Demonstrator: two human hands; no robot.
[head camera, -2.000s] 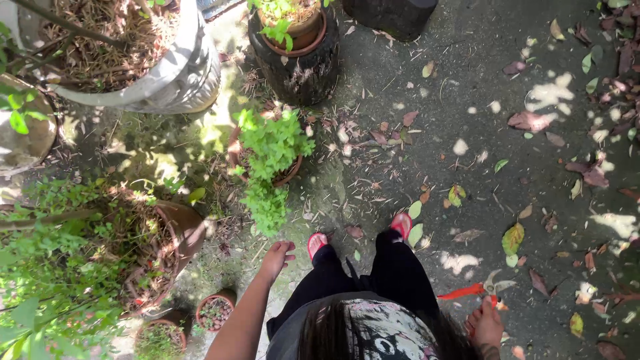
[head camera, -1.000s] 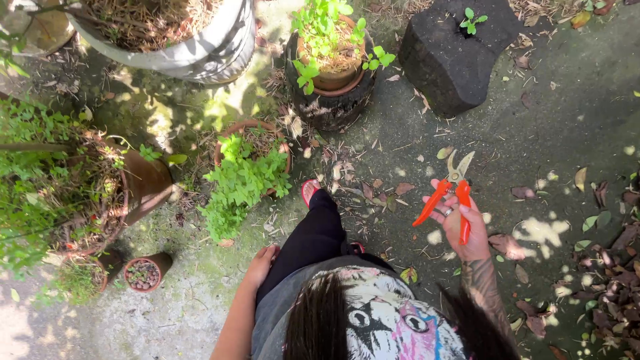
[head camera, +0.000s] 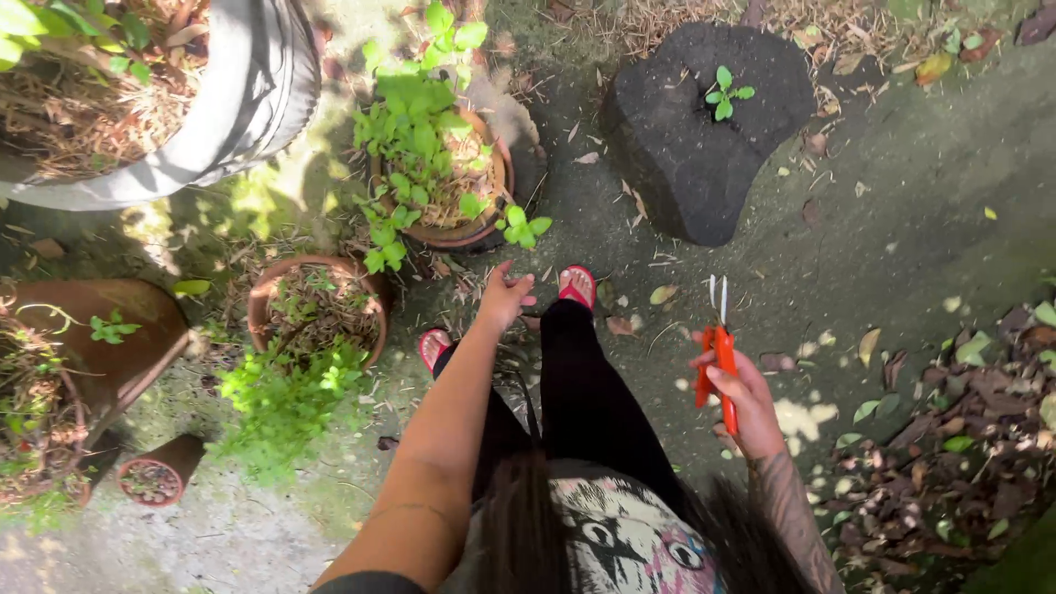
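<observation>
My right hand (head camera: 742, 396) grips a pair of pruning shears with orange handles (head camera: 719, 371), its two pale blades pointing up and slightly parted. Out over the ground reaches my left hand (head camera: 505, 299), holding nothing, fingers loosely apart. Just above that hand stands a clay pot (head camera: 505, 169) with a leafy green plant (head camera: 412, 124), set on a dark round base. To its lower left is another clay pot (head camera: 257, 305), with bright green foliage (head camera: 285, 404) spilling over its lower rim.
A dark stump-like block (head camera: 685, 140) with a small seedling (head camera: 724, 95) stands ahead. At the upper left is a large whitish planter (head camera: 272, 91). A brown pot (head camera: 124, 330) and a small clay pot (head camera: 153, 480) are at the left. Dry leaves (head camera: 932, 462) lie in a pile at the right.
My left hand has gone from beside my leg to out in front, near the potted plant. The shears remain in my right hand, now with blades pointing forward. The view has shifted toward the pots.
</observation>
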